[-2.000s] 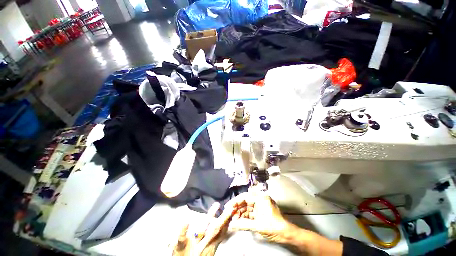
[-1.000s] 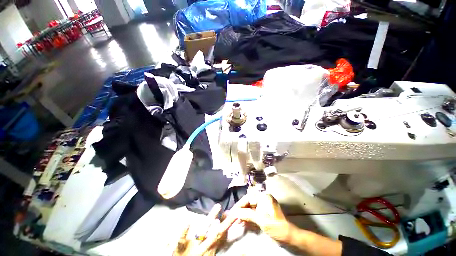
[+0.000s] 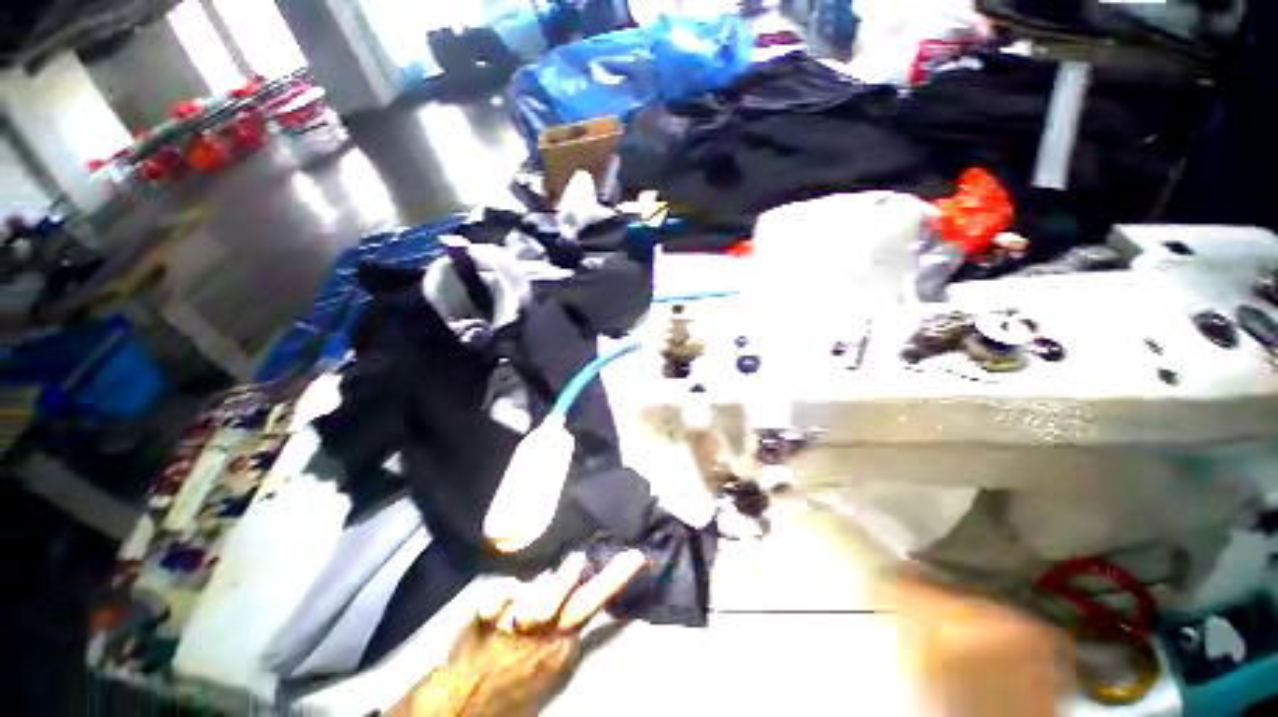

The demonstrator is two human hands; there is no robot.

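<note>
The black garment [image 3: 449, 406] with grey-white parts lies heaped left of the needle. A dark corner of it lies flat just left of the presser foot [image 3: 743, 521]. My left hand [image 3: 526, 637] is at the lower left, palm down, its fingers spread at the near edge of the dark cloth; whether it grips any cloth is unclear. My right hand [image 3: 981, 644] is a motion blur at the lower right, near the scissors; its fingers cannot be made out. The white sewing machine [image 3: 1009, 413] reaches right.
Red and yellow scissors [image 3: 1100, 600] lie under the machine arm beside a teal tray [image 3: 1233, 644]. A white bulb shape [image 3: 533, 483] on a blue tube hangs over the garment. A clear bag [image 3: 841, 238] with a red-orange part and a cardboard box [image 3: 579, 154] are behind.
My hands have parted. My right hand has moved right, away from the needle, and my left hand has moved slightly left. The dark cloth corner by the presser foot is now exposed. The view has shifted.
</note>
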